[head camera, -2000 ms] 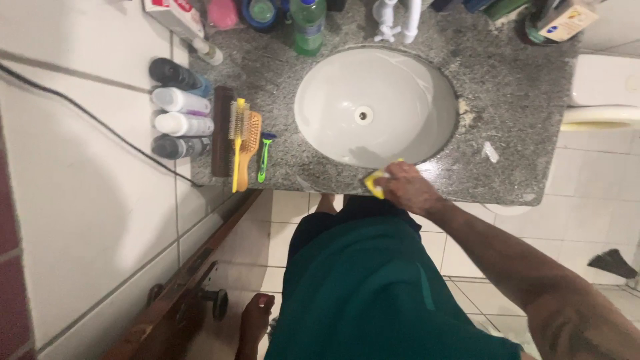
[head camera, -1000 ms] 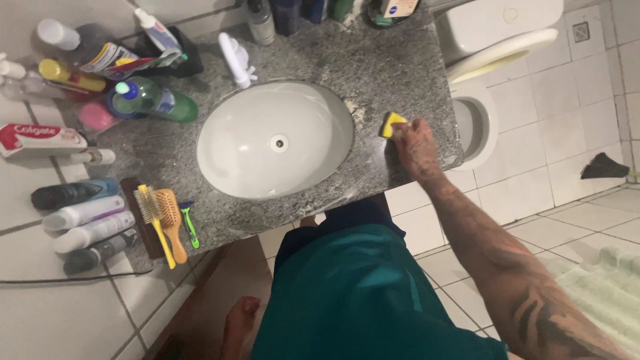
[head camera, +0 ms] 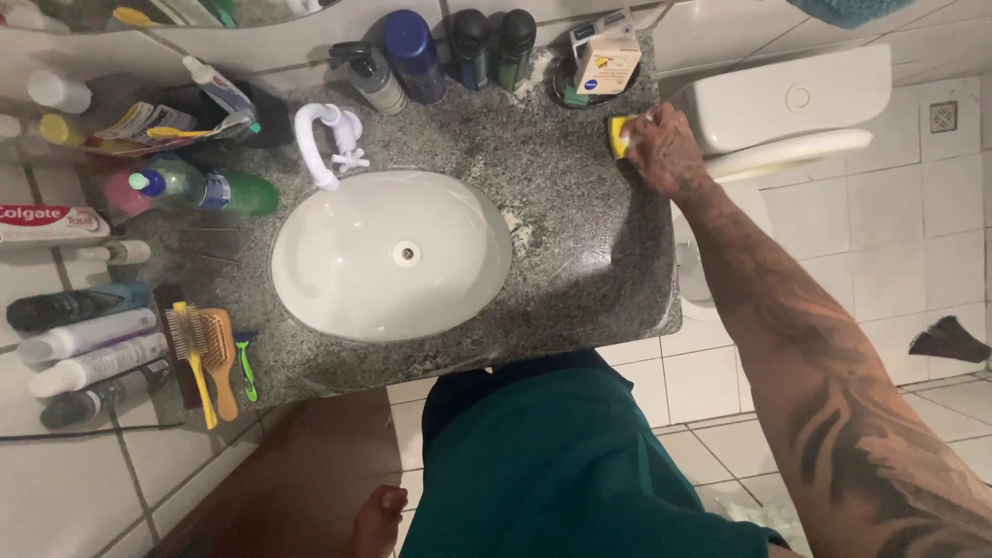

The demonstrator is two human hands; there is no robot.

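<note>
My right hand [head camera: 665,151] grips a yellow sponge [head camera: 619,138] against the right edge of the grey granite countertop [head camera: 573,271], just below a dark soap dish [head camera: 559,81] that carries small boxes. White oval sink basin [head camera: 372,294] is set in the counter's middle, with a white faucet [head camera: 314,143] over its upper left rim. Foam or whitish residue [head camera: 518,230] lies right of the basin. Low at the left of my body hangs my left hand [head camera: 380,515], away from the counter; its fingers are curled loosely and partly cut off by the view, and nothing shows in them.
A green plastic bottle [head camera: 240,194], hairbrushes [head camera: 219,364], a green razor [head camera: 246,370] and several spray cans [head camera: 101,333] crowd the left side. Along the wall stand a pump bottle [head camera: 376,81] and a blue-capped can [head camera: 415,58]. Right of the counter is a toilet [head camera: 790,97].
My right hand has moved with the sponge from the counter's front edge beside the basin to its right edge near the soap dish. The view has shifted too.
</note>
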